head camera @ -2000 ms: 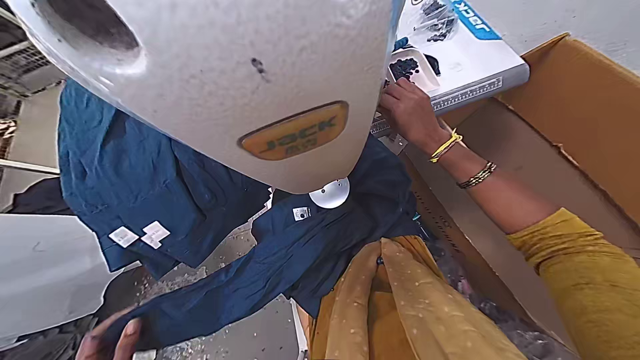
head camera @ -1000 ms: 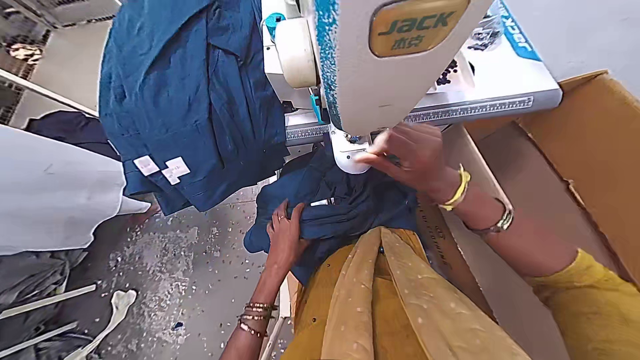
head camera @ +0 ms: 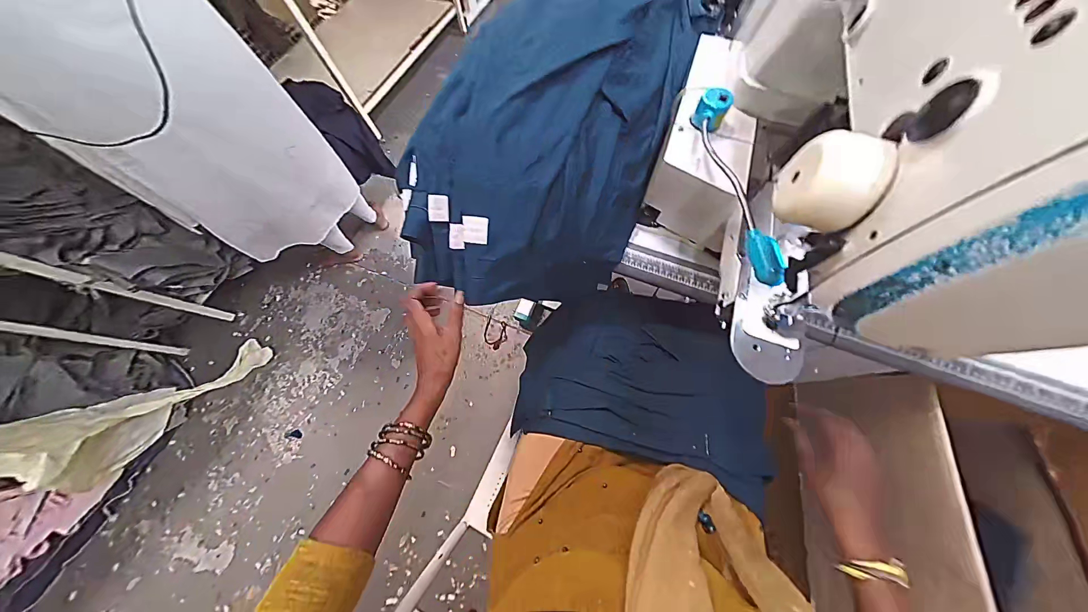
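My left hand (head camera: 435, 336) is raised at the lower left corner of a hanging stack of dark blue garments (head camera: 544, 161), its fingertips close to the hem below some small white labels (head camera: 459, 223); whether it grips the cloth is unclear. Another dark blue garment (head camera: 637, 374) lies across my lap. My right hand (head camera: 837, 467), blurred, is beside that garment over a cardboard box, and nothing shows in it. The sewing machine (head camera: 960, 212) stands at the upper right, its rounded metal plate (head camera: 765, 340) just beyond the lap garment's right edge.
The cardboard box (head camera: 884, 459) stands open at my right. White cloth (head camera: 195, 127) and piled grey fabric (head camera: 85, 204) are at the left, with pale rods (head camera: 119, 289) beside them. Scraps are scattered on the floor (head camera: 323, 357). A person's bare foot (head camera: 378, 217) shows beyond the white cloth.
My left hand has left the lap garment and is now by the hanging stack. My right hand has moved from the machine's plate to beside my lap. The view has swung left.
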